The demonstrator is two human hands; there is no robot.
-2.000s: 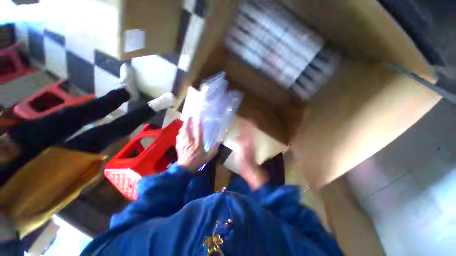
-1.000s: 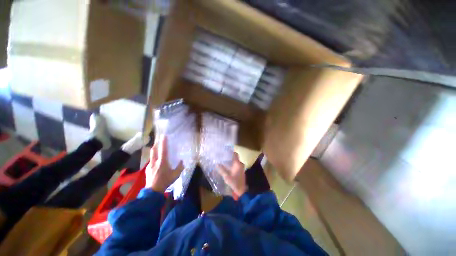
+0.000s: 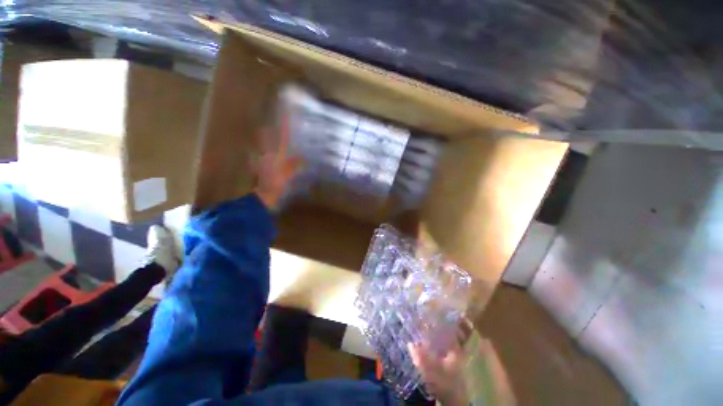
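Note:
My left hand (image 3: pixel 275 165) is inside the open shipping carton (image 3: pixel 491 214), blurred, at a stack of blister trays (image 3: pixel 305 131) near the carton's left wall. The hand touches or holds that stack. More stacked trays (image 3: pixel 372 155) stand in rows beside it at the carton's far side. My right hand (image 3: pixel 448 369) holds another stack of clear blister trays (image 3: pixel 408 297) over the carton's near right edge. The ribbed pockets of these trays face up. The fingers are partly blurred behind the clear plastic.
A closed carton (image 3: pixel 75 135) with a white label stands left of the open one. Another person's legs and pale shoe (image 3: pixel 161 247) are at the left, by a red stool (image 3: pixel 55 301). Dark goods under stretch film (image 3: pixel 444 59) lie behind the carton. Checkered floor (image 3: pixel 91 238) shows at left.
The two tray stacks, held side by side before, are now apart. My left hand has moved forward into the carton with one. My right hand has moved right with the other.

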